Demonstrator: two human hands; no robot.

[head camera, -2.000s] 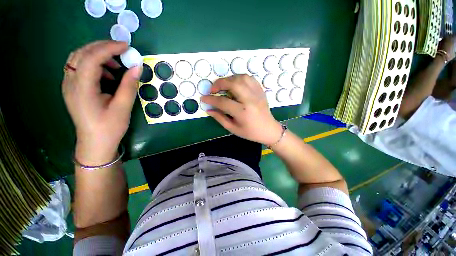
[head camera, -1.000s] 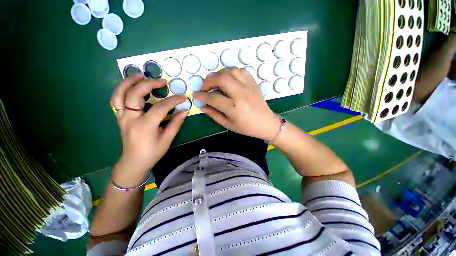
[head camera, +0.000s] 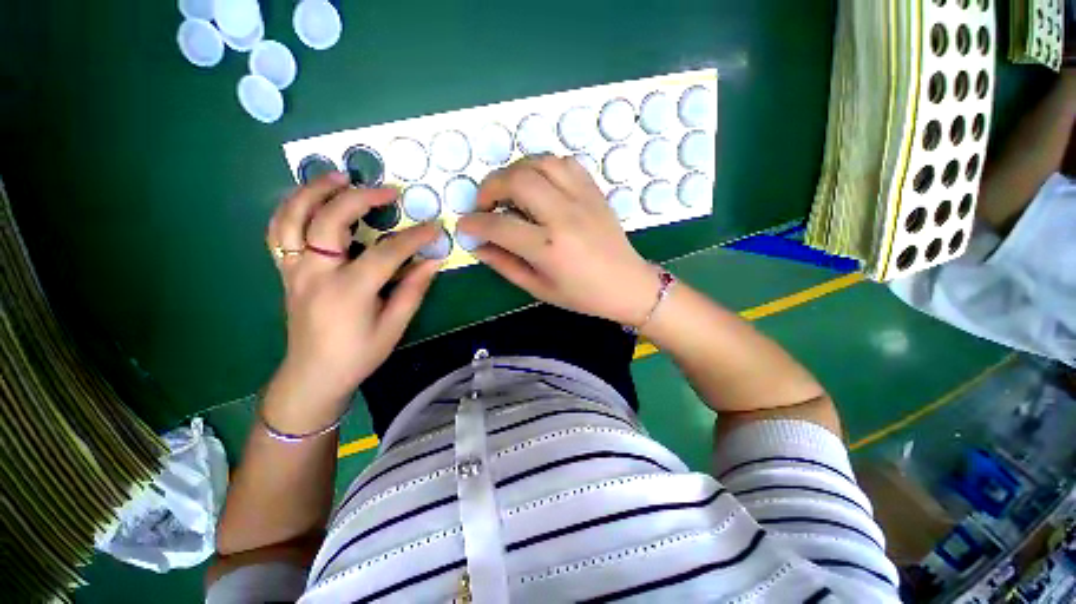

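A white punched card strip (head camera: pixel 696 85) lies on the dark-green table in front of me. Most of its holes hold pale discs; several holes at its left end look dark. My left hand (head camera: pixel 342 289) is over the strip's lower left part, with thumb and forefinger closed on a white disc (head camera: pixel 435 244) at the bottom row. My right hand (head camera: pixel 564 236) is just to the right, thumb and forefinger on another pale disc (head camera: pixel 470 240) at the same row. My fingers partly cover both discs and the holes beneath.
Loose white discs (head camera: pixel 261 98) lie beyond the strip at upper left. A stack of empty strips (head camera: pixel 944 130) stands at right, a thick strip stack (head camera: pixel 59 437) at left beside a crumpled clear bag (head camera: pixel 171 501). Another person's arm (head camera: pixel 1032 142) shows at the right edge.
Since two seconds ago, my left hand has moved right from beside the strip's left end, bringing a disc to the bottom row. My right hand remains at that row. Little differs from one second ago.
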